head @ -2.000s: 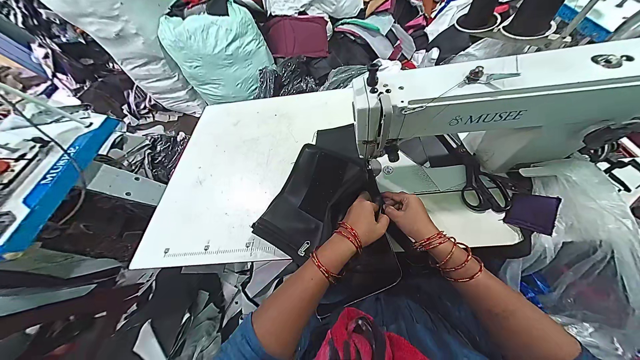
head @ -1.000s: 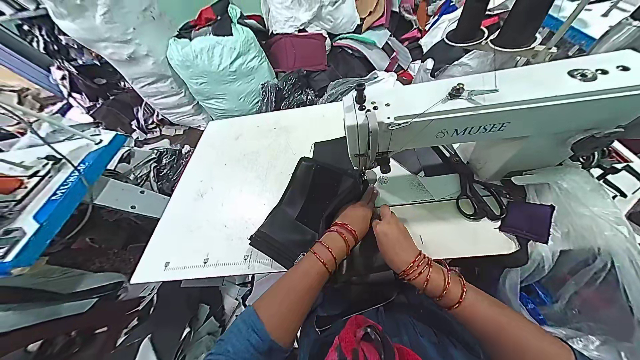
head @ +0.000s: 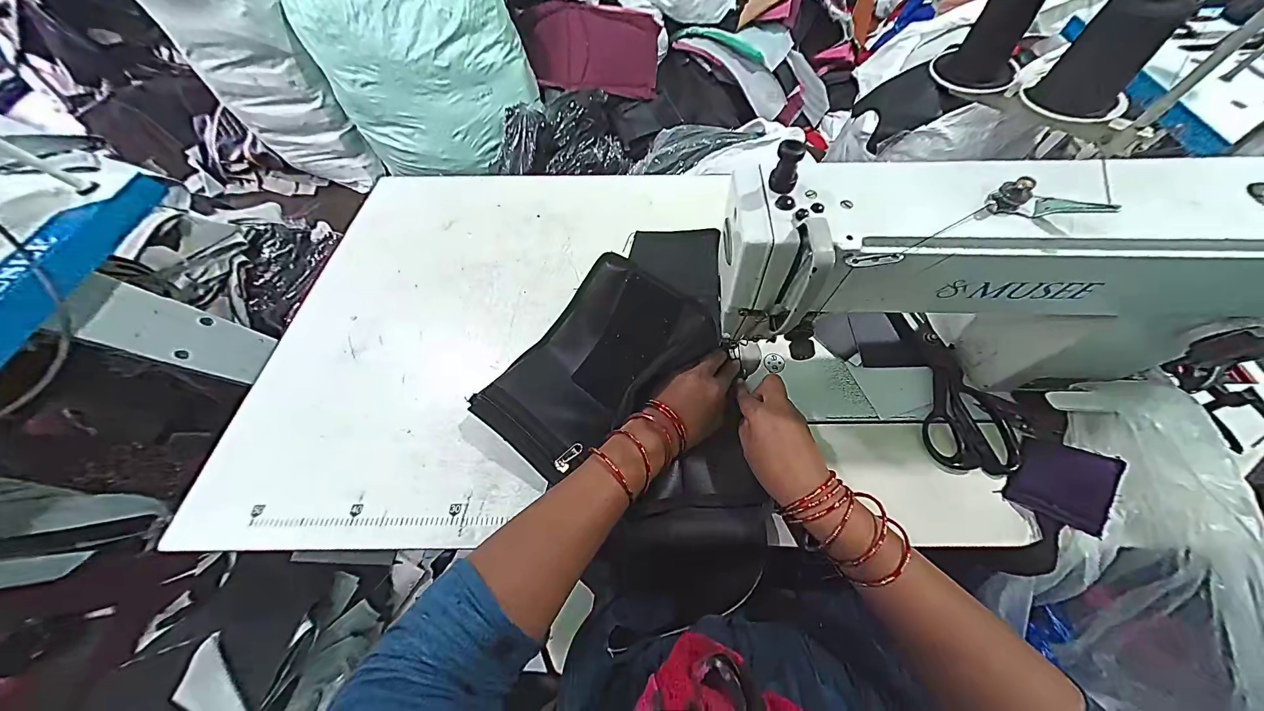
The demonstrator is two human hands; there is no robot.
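Observation:
A black zippered piece of bag material (head: pixel 553 365) lies left of the sewing machine's needle area, with part of it hanging over the table's front edge. My left hand (head: pixel 703 397) grips its edge close to the presser foot. Just right of it, my right hand (head: pixel 775 430) pinches the same black material beside the needle plate. Both hands wear red bangles. The white sewing machine (head: pixel 987 247) reaches over the table from the right. A metal zipper pull (head: pixel 569 456) shows at the material's lower left corner. The fingertips are partly hidden at the needle.
Black-handled scissors (head: pixel 973 430) lie right of my right hand, beside a dark purple fabric piece (head: pixel 1065 486). The white tabletop (head: pixel 326 395) bears a printed ruler at its front edge. Stuffed bags (head: pixel 415 79) and fabric scraps stand behind. Clear plastic (head: pixel 1165 474) hangs at the right.
Both hands have stayed on the black material near the needle. Since the earliest frame my right hand has moved closer to the needle area. The view has shifted somewhat.

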